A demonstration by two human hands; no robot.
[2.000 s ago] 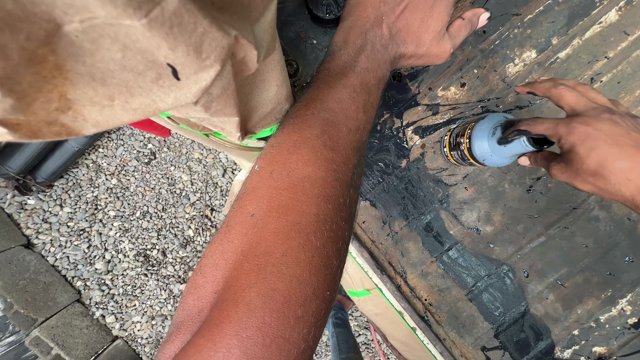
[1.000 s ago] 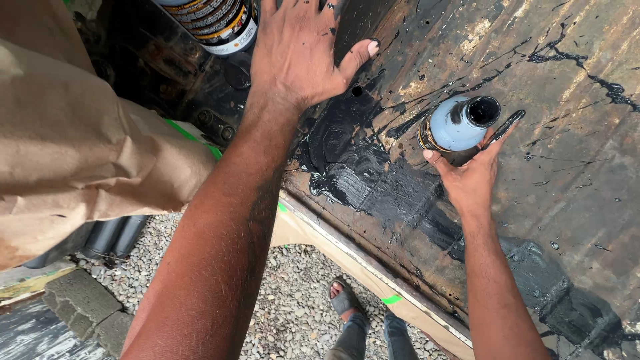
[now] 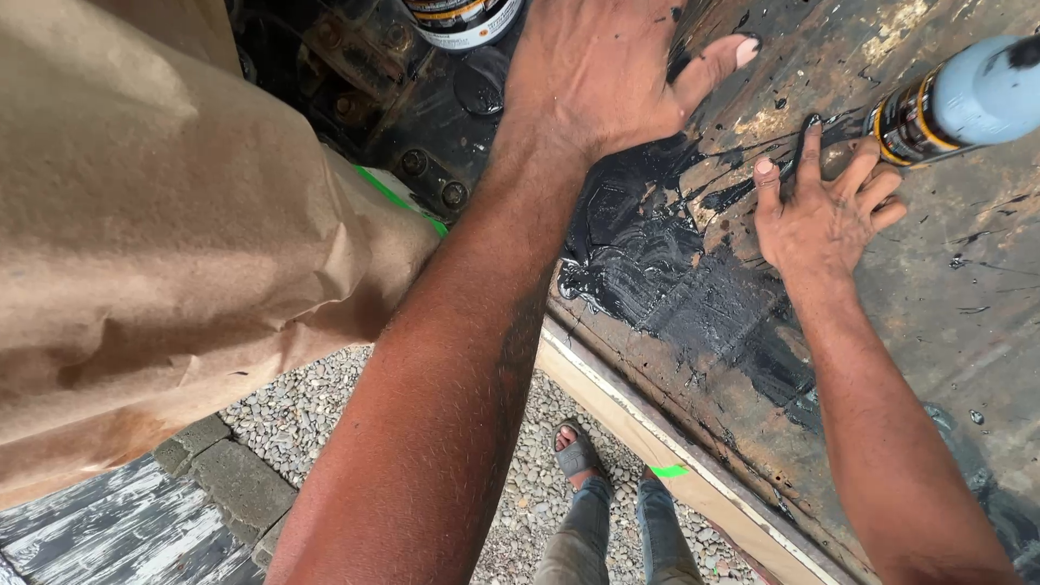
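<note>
My left hand lies spread at the top centre over the rusty metal panel, its fingertips cut off by the frame edge. My right hand has its fingers apart on the panel, holding nothing, with a blackened index fingertip at a streak of black coating. Just beyond it, a blue-grey bottle with a black and orange label leans toward the right edge. Wet black coating is smeared between the hands and along the seam. A second labelled container stands partly cut off beside my left hand.
Brown masking paper with green tape hangs at the left. Rusty bolts and brackets are at the upper left. The panel's edge runs diagonally down to the right above gravel, my sandalled foot and concrete blocks.
My right hand has let go of the blue-grey bottle, which it held in both earlier frames, and now rests on the panel. The bottle is now farther right of the black smear.
</note>
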